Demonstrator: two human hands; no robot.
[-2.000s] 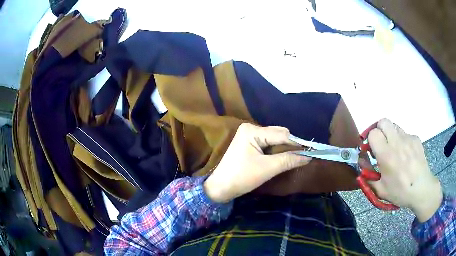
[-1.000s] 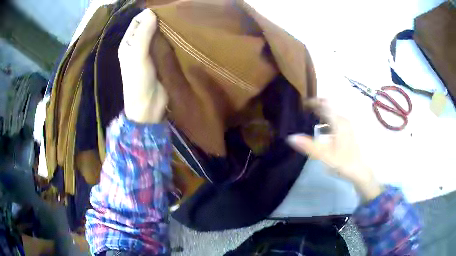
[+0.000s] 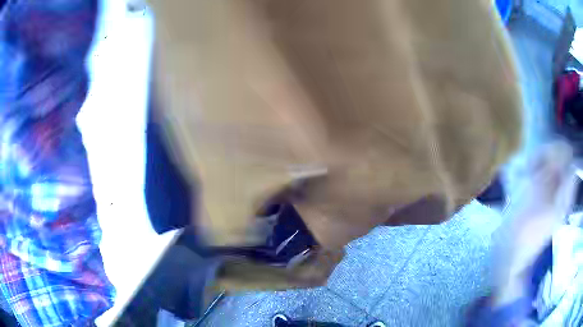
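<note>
A brown garment with dark navy parts [image 3: 345, 96] fills the middle of the view, close to the camera and blurred. Its lower edge hangs over the floor, with a dark opening showing at the bottom. My right hand [image 3: 537, 204] is a pale blur at the right, beside the garment's right side; its fingers cannot be made out. My left hand is not visible; only the plaid left sleeve shows large at the left edge. The scissors are not in view.
A strip of the white table [image 3: 118, 140] shows between the sleeve and the garment. Speckled floor [image 3: 409, 268] lies below. A red item [image 3: 567, 96] and a blue one [image 3: 504, 7] are at the right, with white cloth [image 3: 567, 268] at the lower right.
The garment has been lifted off the table and close to the camera, now over the floor. The view has shifted, and the scissors have left the picture. My left hand has gone out of sight.
</note>
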